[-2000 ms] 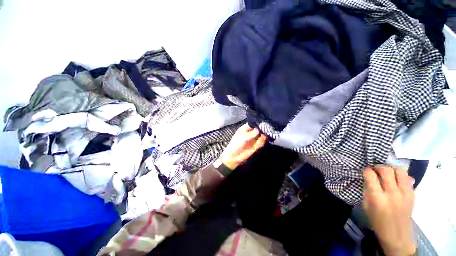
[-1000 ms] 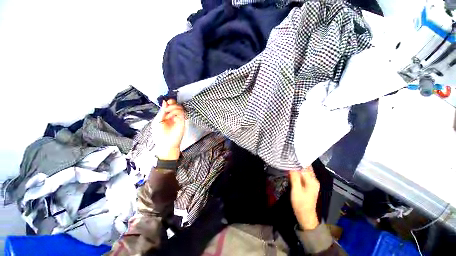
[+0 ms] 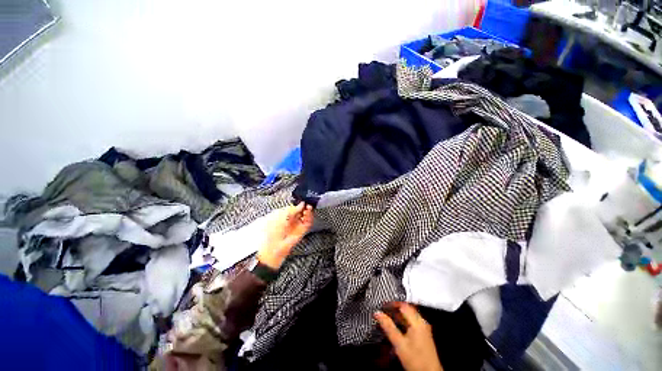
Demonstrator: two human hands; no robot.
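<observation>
My left hand (image 3: 287, 233) pinches the left corner of the check fabric (image 3: 428, 196), where it meets the navy fabric (image 3: 363, 141). The check fabric hangs down over the table's front edge. My right hand (image 3: 412, 339) is at its lower edge, palm partly cut off by the picture's bottom, with thumb and fingers apart; it seems to hold nothing. A white fabric piece (image 3: 454, 272) lies on the check beside a dark strip. The sewing machine head (image 3: 642, 210) is blurred at the right edge.
A heap of grey, white and dark cut pieces (image 3: 109, 239) lies at the left by the pale wall. Blue cloth or plastic (image 3: 58, 333) fills the lower left. A blue crate (image 3: 414, 56) and black pieces (image 3: 537, 76) are behind the table.
The view has shifted, showing more of the table's back. The check fabric now hangs loosely instead of being stretched between my hands. My right hand has come off its edge.
</observation>
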